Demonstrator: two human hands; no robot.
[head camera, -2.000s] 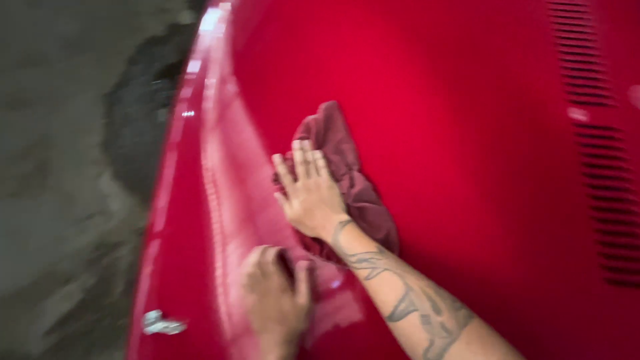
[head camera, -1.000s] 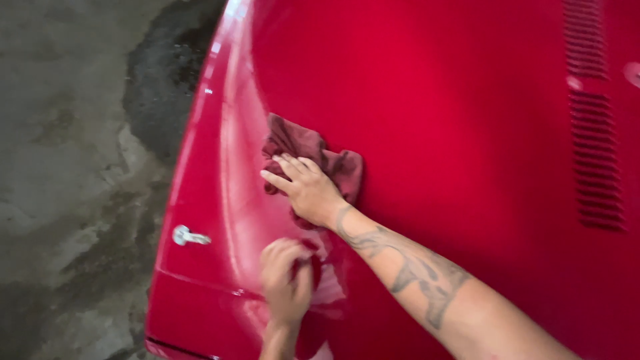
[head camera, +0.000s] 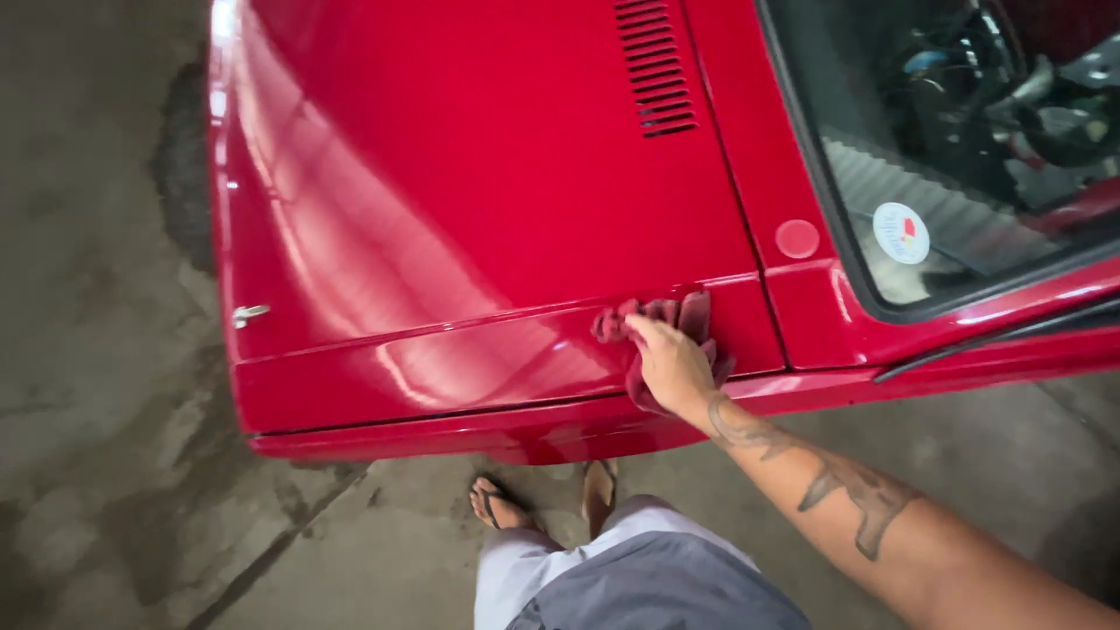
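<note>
My right hand is closed on a dark red cloth, which lies bunched against the glossy red panel of a car. The cloth rests by the near side edge of the car's hood, a little left of the seam below the windshield. Folds of it show past my fingers and under my palm. The forearm above this hand has dark tattoos. My left hand is out of the frame.
To the right are the windshield with a round sticker and a wiper arm. A slotted vent sits in the hood, and a small metal fitting near its left end. My sandaled feet stand on stained concrete.
My right hand and the cloth have moved from the hood's surface to its near side edge, closer to the windshield. My left hand has left the view. The view has shifted strongly.
</note>
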